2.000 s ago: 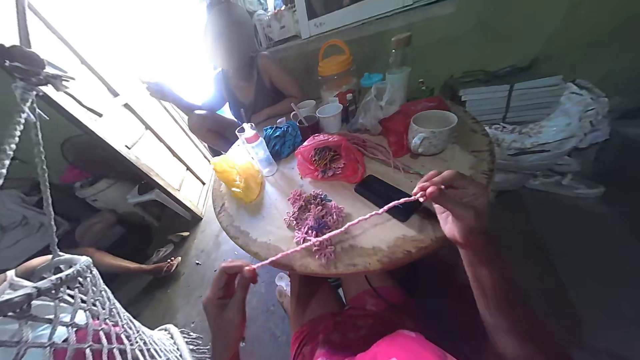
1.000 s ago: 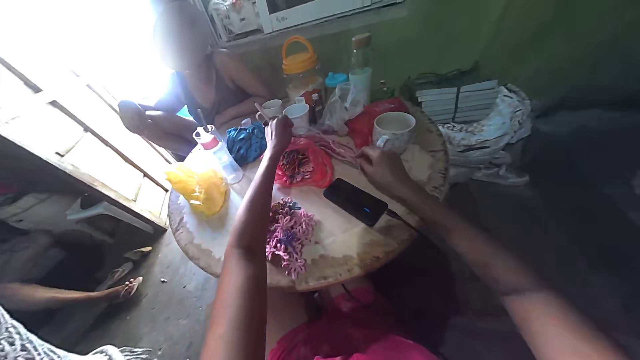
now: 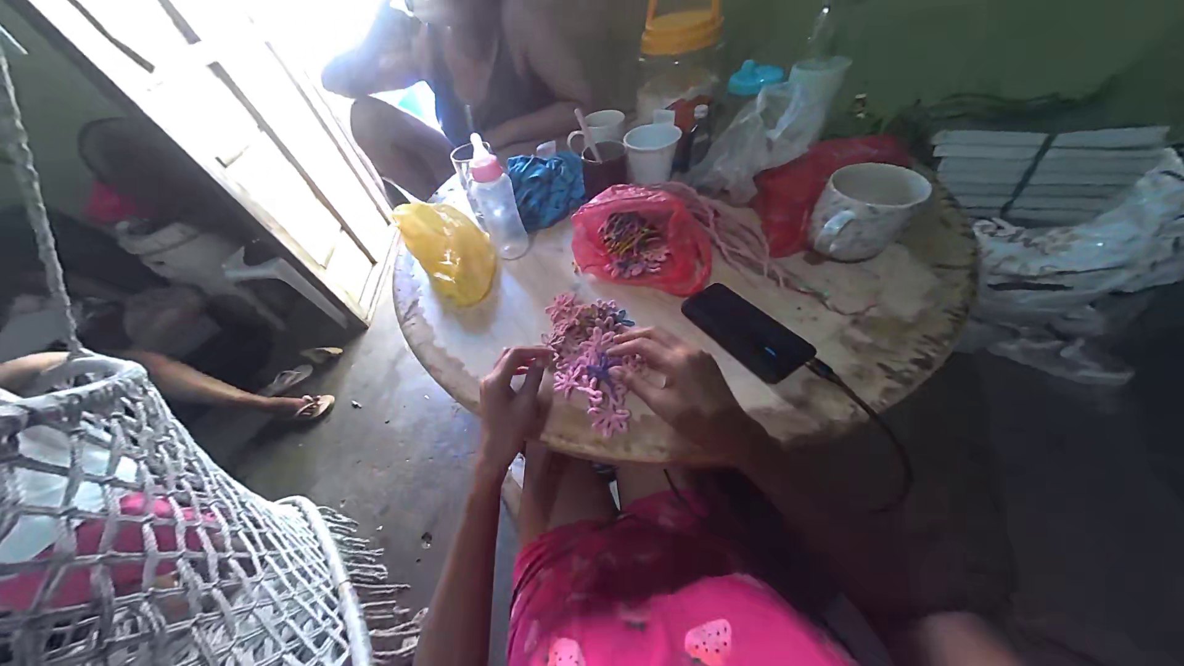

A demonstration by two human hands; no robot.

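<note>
A small heap of pink flower-shaped cord pieces (image 3: 592, 347), with some blue and purple among them, lies near the front edge of the round wooden table (image 3: 768, 412). My left hand (image 3: 515, 398) is at the heap's left side, thumb and fingertips close together; whether something is between them cannot be told. My right hand (image 3: 680, 384) rests with its fingertips on the right side of the heap. Behind it, a red plastic bag (image 3: 597, 231) holds more flower pieces. Loose pink cords (image 3: 731, 231) lie between that bag and a large patterned mug (image 3: 865, 213).
A smartphone (image 3: 747, 331) with a cable lies right of my hands. A yellow bag (image 3: 449, 254), a baby bottle (image 3: 498, 208), a blue bag (image 3: 546, 190) and cups stand behind. A person (image 3: 499, 74) sits across the table. A net hammock chair (image 3: 176, 518) hangs at left.
Two seconds ago my hands stretched a pink twisted cord above the table; it is no longer seen between them. Both hands then reached toward the table's back, and now are at the flower heap.
</note>
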